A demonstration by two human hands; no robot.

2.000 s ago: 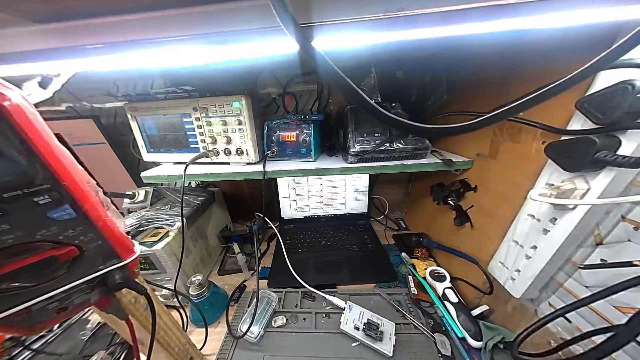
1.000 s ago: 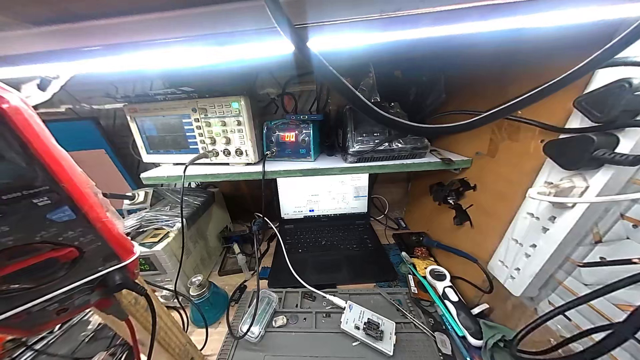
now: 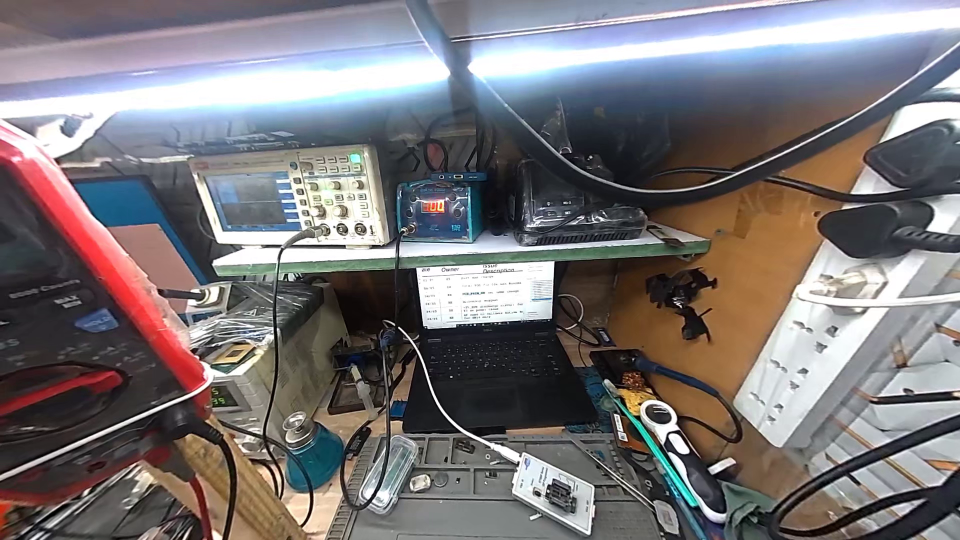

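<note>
Neither my left hand nor my right hand is in the head view. A black laptop (image 3: pixel 491 382) stands open on the bench with a document on its screen. In front of it, a white chip programmer (image 3: pixel 555 495) with a black socket lies on a grey work mat (image 3: pixel 450 517), a white cable plugged into its upper left corner. A clear plastic case (image 3: pixel 388 476) rests on the mat's left part. On the shelf stand an oscilloscope (image 3: pixel 292 195) and a blue soldering station (image 3: pixel 439 210) with a lit red display.
At the left, a red and black multimeter (image 3: pixel 82 322) juts into view near a teal dispenser bottle (image 3: pixel 311 454). A white-handled magnifier (image 3: pixel 686 457) and a green toothbrush (image 3: pixel 652 442) lie right of the mat. A power strip (image 3: pixel 817 307) with plugs lines the right wall; cables hang above the shelf (image 3: pixel 480 255).
The page on the laptop screen has changed from diagrams to large table text. The bench items have not moved.
</note>
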